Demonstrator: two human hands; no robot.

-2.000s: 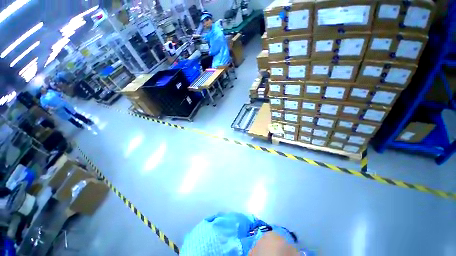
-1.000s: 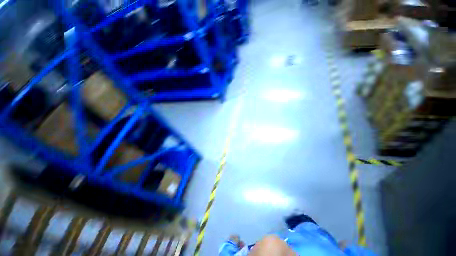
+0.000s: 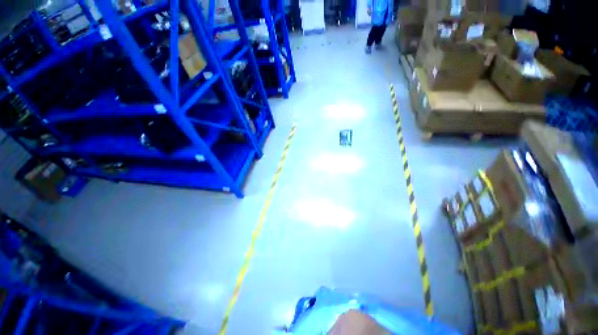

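Neither of my hands can be made out. Light blue smock fabric [image 3: 387, 314] shows at the bottom edge, with a blurred skin-coloured shape in front of it that I cannot identify. Ahead is a smooth floor aisle [image 3: 328, 255] between yellow-black tape lines. At the near right, a stack of brown cartons [image 3: 495, 258] with white labels and yellow strapping stands outside the right line. Clear wrapping [image 3: 534, 206] lies over its upper part.
Blue storage racks [image 3: 190, 131] stand on the left, with another blue rack [image 3: 79, 307] at the lower left. Further right, cartons [image 3: 472, 108] sit on a pallet, including an open carton [image 3: 521, 78]. A person [image 3: 379, 23] in a blue smock stands at the far end.
The view has swung from a carton stack and workbenches to the aisle. Since the middle frame, the racks and right-hand cartons have become clearer, and the slatted wooden thing at lower left has left view.
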